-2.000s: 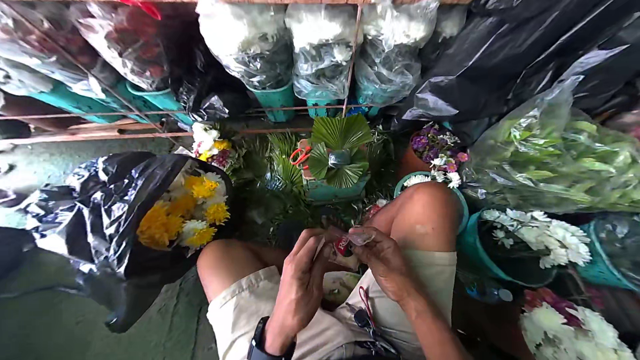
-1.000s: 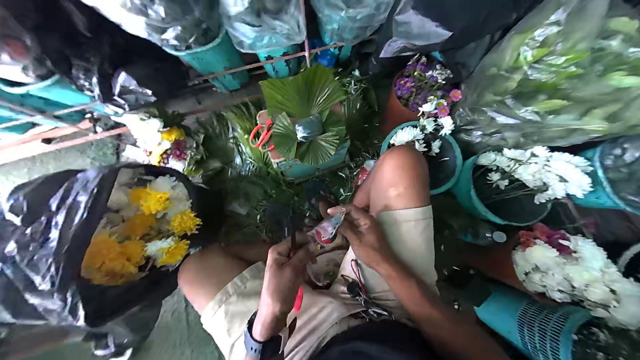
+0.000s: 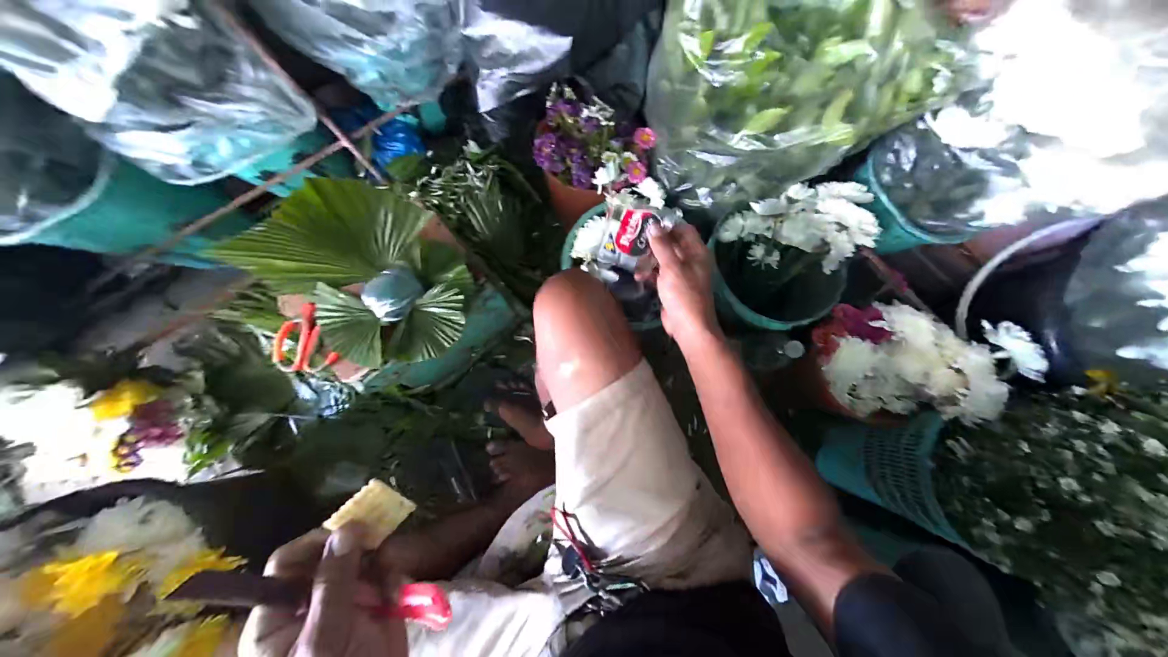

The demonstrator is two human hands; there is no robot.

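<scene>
My left hand (image 3: 333, 584), low at the left, pinches a pale square cracker (image 3: 371, 511) and also grips a knife with a dark blade (image 3: 233, 589) and a red handle (image 3: 424, 605). My right hand (image 3: 680, 274) is stretched forward past my raised knee and holds a small red, black and white snack wrapper (image 3: 634, 233) over a bucket of white flowers. A fan-shaped palm leaf arrangement (image 3: 342, 237) with a grey-green ball (image 3: 392, 294) at its middle stands ahead of me. Red-handled scissors (image 3: 306, 339) lie at its left edge.
Teal buckets of white flowers (image 3: 785, 301) stand at the right, with a pot of purple flowers (image 3: 575, 155) and a clear bag of green leaves (image 3: 794, 82) behind them. Yellow flowers (image 3: 91, 584) are at the lower left. Sticks (image 3: 274, 182) cross before plastic-wrapped buckets.
My hands were together around the wrapper over my lap; now they are far apart. The right hand has moved forward with the wrapper, and a cracker shows in the left. The view has turned right.
</scene>
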